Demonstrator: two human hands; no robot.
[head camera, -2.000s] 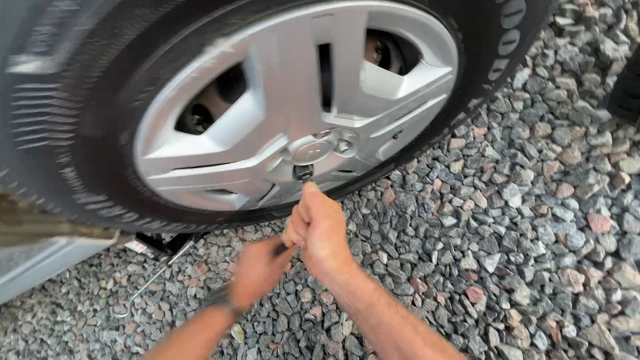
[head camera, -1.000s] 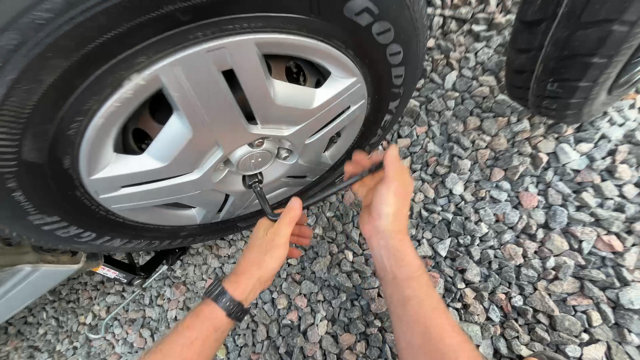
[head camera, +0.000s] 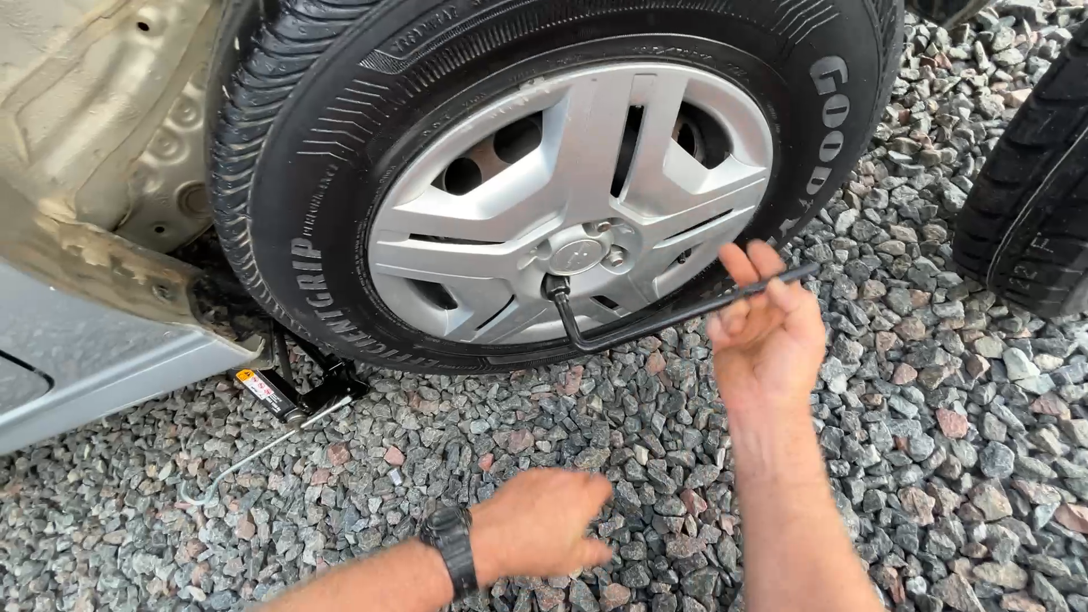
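A black L-shaped lug wrench (head camera: 659, 323) has its socket on a lug nut just below the centre cap of the silver wheel cover (head camera: 586, 183). Its long handle slants up to the right, where my right hand (head camera: 765, 327) holds it near the end between thumb and fingers. My left hand (head camera: 544, 520), with a black watch on the wrist, is off the wrench, over the gravel below it, and holds nothing; its fingers are blurred. Around the wheel cover sits a black car tire (head camera: 314, 195).
A scissor jack (head camera: 285, 395) stands under the sill of the silver car body (head camera: 110, 340), with a thin metal crank rod (head camera: 255, 455) reaching over the gravel (head camera: 442, 433). Another tire (head camera: 1033, 204) stands at the right edge.
My left hand has left the bend of the wrench and moved down toward me. My right hand still holds the handle's end, which has swung from near the wheel's bottom out to the right since the oldest frame.
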